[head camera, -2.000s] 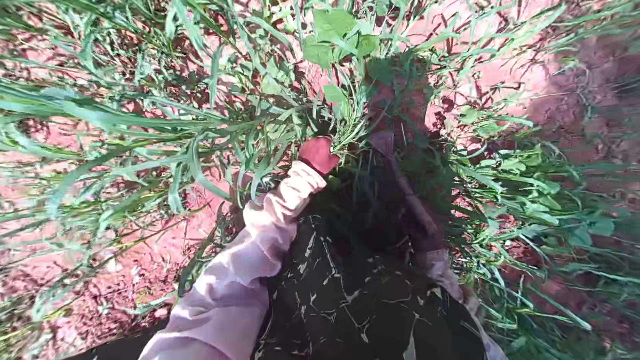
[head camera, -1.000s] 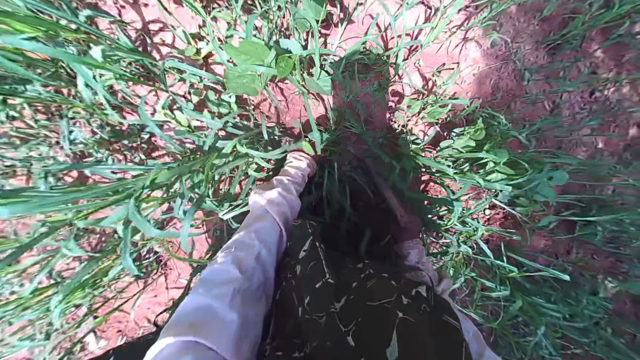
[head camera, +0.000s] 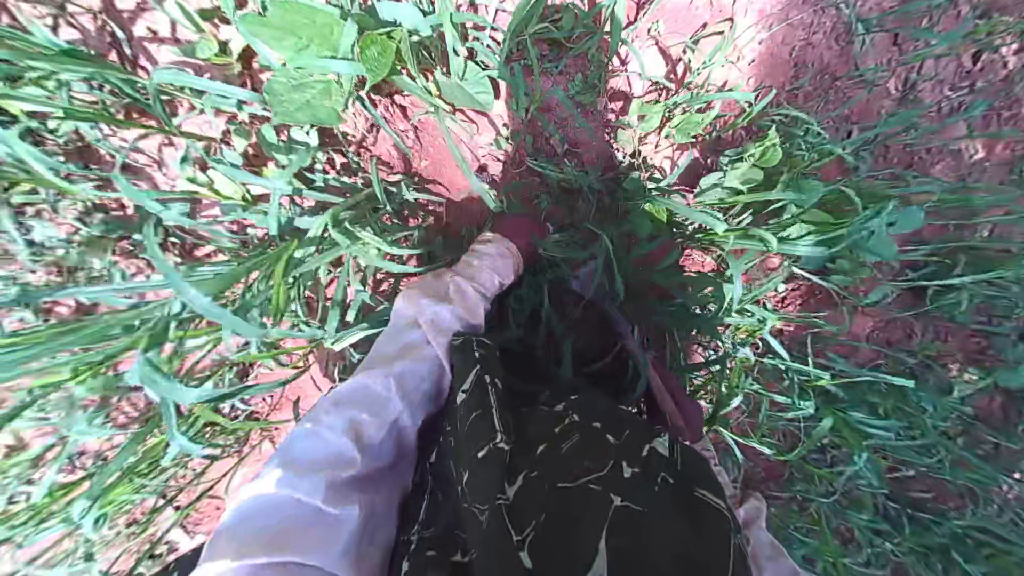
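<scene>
My left hand (head camera: 522, 234), in a dark red glove with a pale sleeve, reaches down into shadowed grass just above the middle of the view. Its fingers are hidden, and I cannot tell what they touch. Lower and to the right, my right hand (head camera: 676, 404), also in a dark red glove, is closed on the handle of a long tool (head camera: 628, 332). The tool slants up and left toward a greyish end in the shade, below and right of my left hand; its exact kind is unclear. Patterned dark clothing (head camera: 576, 496) lies between my arms.
Long green grass (head camera: 200, 296) spreads over reddish soil on the left. Broad-leaved plants (head camera: 300, 48) stand at the upper left, and smaller leafy plants (head camera: 744, 172) at the right. Bare red soil (head camera: 424, 140) shows ahead, partly under my shadow.
My left hand has gone from sunlight into shadow, lower among the plants. The stems beside it two seconds ago are no longer plainly seen there. The right hand still holds the tool.
</scene>
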